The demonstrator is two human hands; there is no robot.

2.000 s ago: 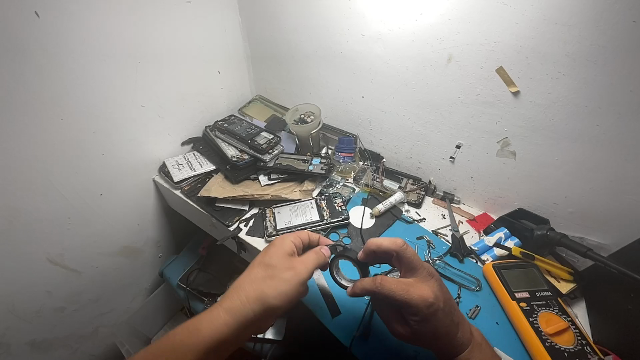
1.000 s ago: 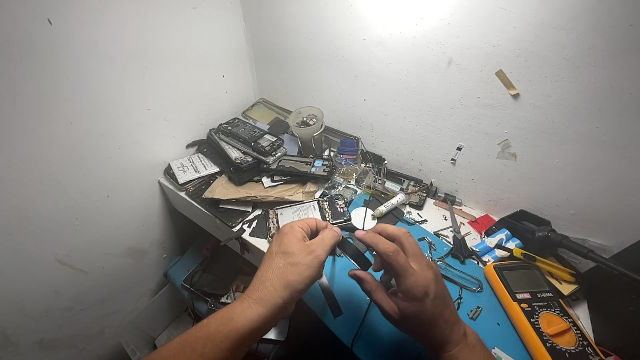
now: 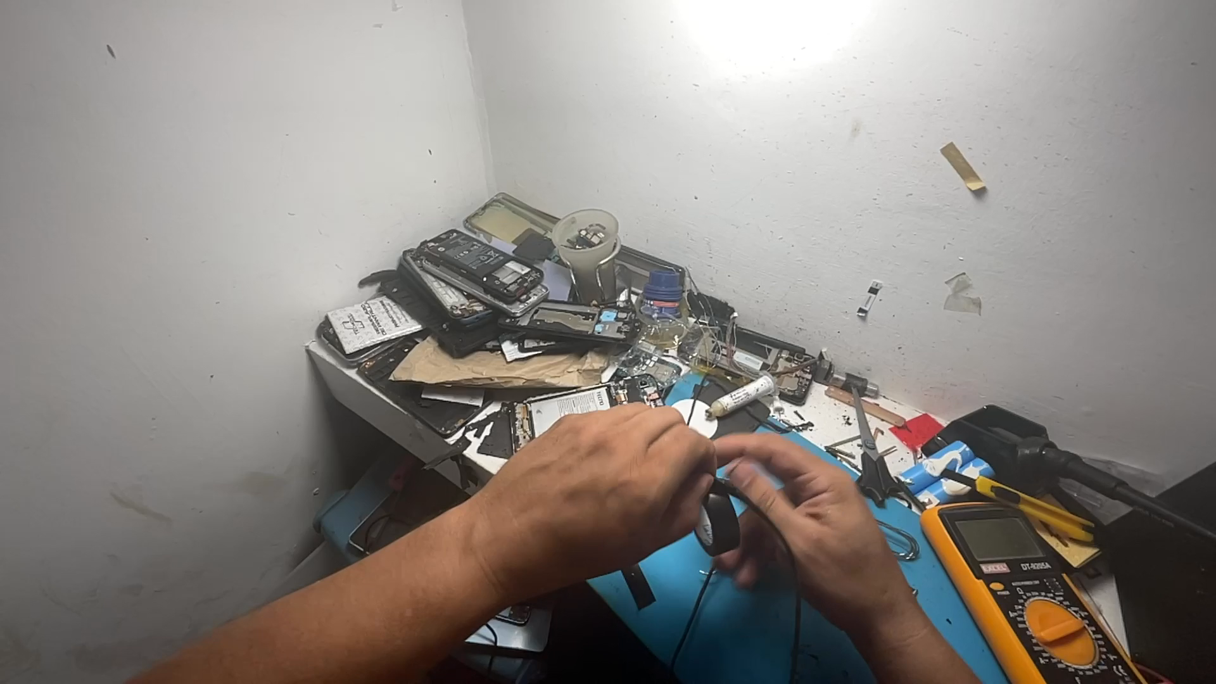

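Observation:
My left hand (image 3: 613, 475) is closed, knuckles up, beside a roll of black electrical tape (image 3: 719, 524) that hangs just under its fingers. My right hand (image 3: 807, 527) pinches a thin black cable (image 3: 793, 579) between thumb and fingers, right against the left hand. The cable runs down over the blue work mat (image 3: 655, 608). What lies inside the left fingers is hidden, though tape and cable meet there. Behind the left hand lies an opened phone (image 3: 570, 408) with its battery showing. A short black strip (image 3: 638, 586) rests on the mat below.
Stacked phone parts (image 3: 475, 271), brown paper (image 3: 494, 366), a cup of small parts (image 3: 586, 237) and a blue-capped bottle (image 3: 662, 293) crowd the back. Scissors (image 3: 869, 451), blue cylindrical cells (image 3: 950, 473), a yellow cutter (image 3: 1035, 508) and an orange multimeter (image 3: 1031, 594) lie at right.
The tape roll, earlier held between both hands, now hangs below my left fingers. My left hand has turned knuckles up and moved right, against the right hand.

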